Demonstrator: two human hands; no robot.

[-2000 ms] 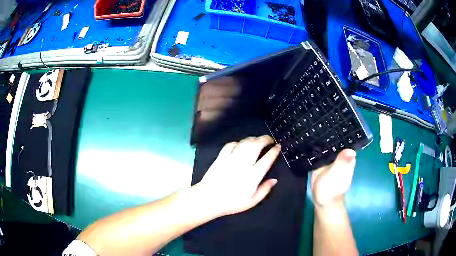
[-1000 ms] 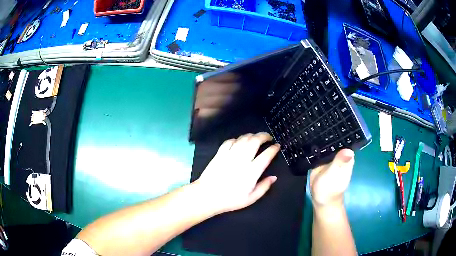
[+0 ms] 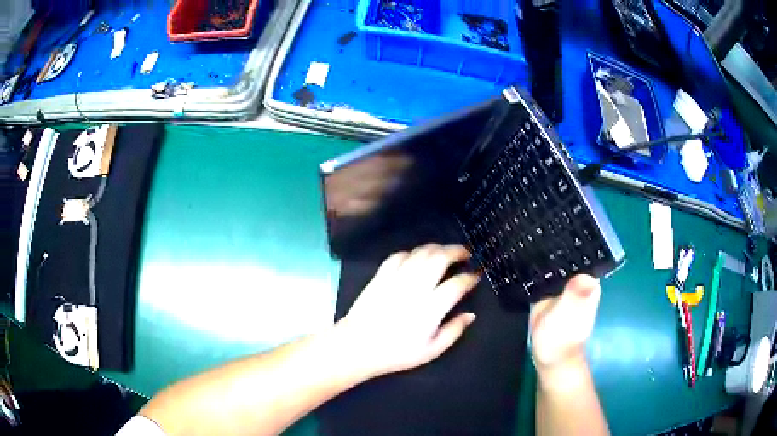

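Observation:
The mini laptop (image 3: 537,217) is open and tilted above the black work mat (image 3: 417,392), with its black keyboard facing me. Its glossy dark display (image 3: 409,183) opens to the left and shows a hand's reflection. My right hand (image 3: 564,319) grips the keyboard half at its lower right corner, thumb on the front edge. My left hand (image 3: 413,302) is at the keyboard half's lower left edge, palm down, thumb apart. Its fingertips are by or under that edge, so its hold is unclear. A dark cable (image 3: 639,146) runs to the laptop's upper right side.
A heatsink-and-fan assembly (image 3: 75,334) lies on a dark mat at left. Behind are a red bin (image 3: 211,36) and a blue bin (image 3: 443,51) on blue-lined trays. At right on the green bench (image 3: 238,238) lie yellow-and-red pliers or cutters (image 3: 687,319) and a green strip (image 3: 710,315).
The laptop's display edge and keyboard have tilted slightly, and its top edge sits a little lower in view. The whole scene has shifted slightly down. Both hands keep nearly the same places on the laptop.

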